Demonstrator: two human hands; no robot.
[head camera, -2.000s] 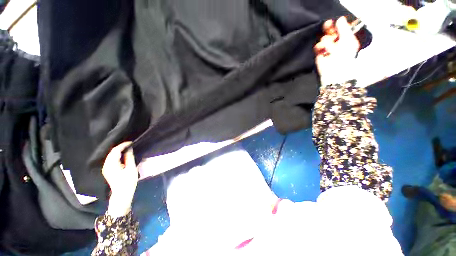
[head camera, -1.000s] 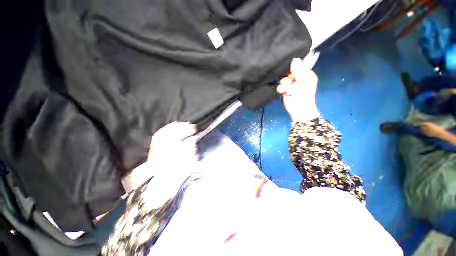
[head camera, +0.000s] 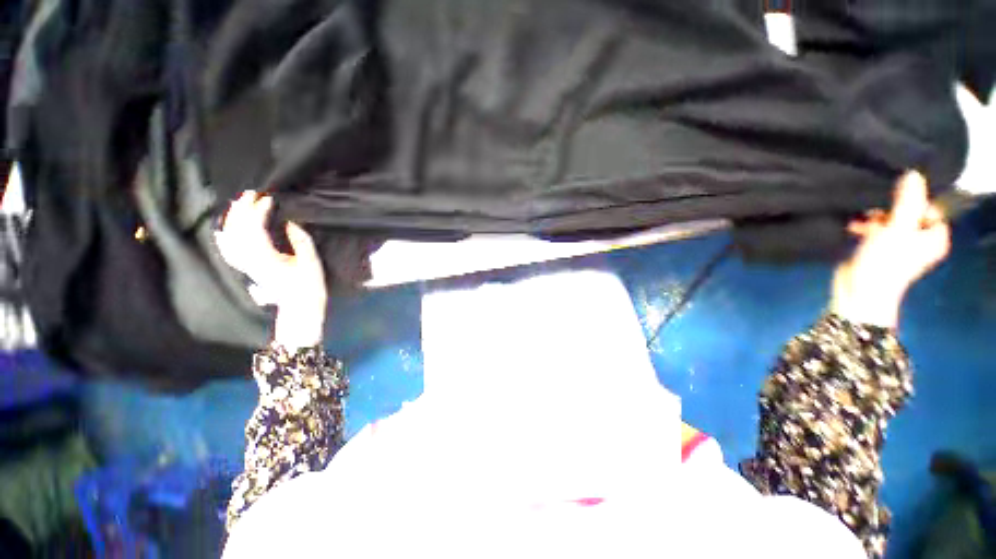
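Note:
A black jacket (head camera: 612, 120) lies across the white table (head camera: 459, 258), its lower edge running nearly level towards me. A small white label (head camera: 781, 33) shows on it at the upper right. My left hand (head camera: 268, 251) is at the left end of this edge, with thumb and fingers on the cloth. My right hand (head camera: 896, 246) is at the right end, its fingers against the edge. A small reddish thing shows at the right fingers, too blurred to name.
Dark garments and a grey cloth (head camera: 197, 278) hang at the left. The blue floor (head camera: 568, 328) shows below the table. Blue crate-like objects (head camera: 137, 502) are at the lower left. A greenish shape (head camera: 956, 519) is at the lower right.
My left hand has moved from near my lap out to the left end of the edge. The view has turned, and the jacket's lower edge, slanted before, now runs nearly level between my hands.

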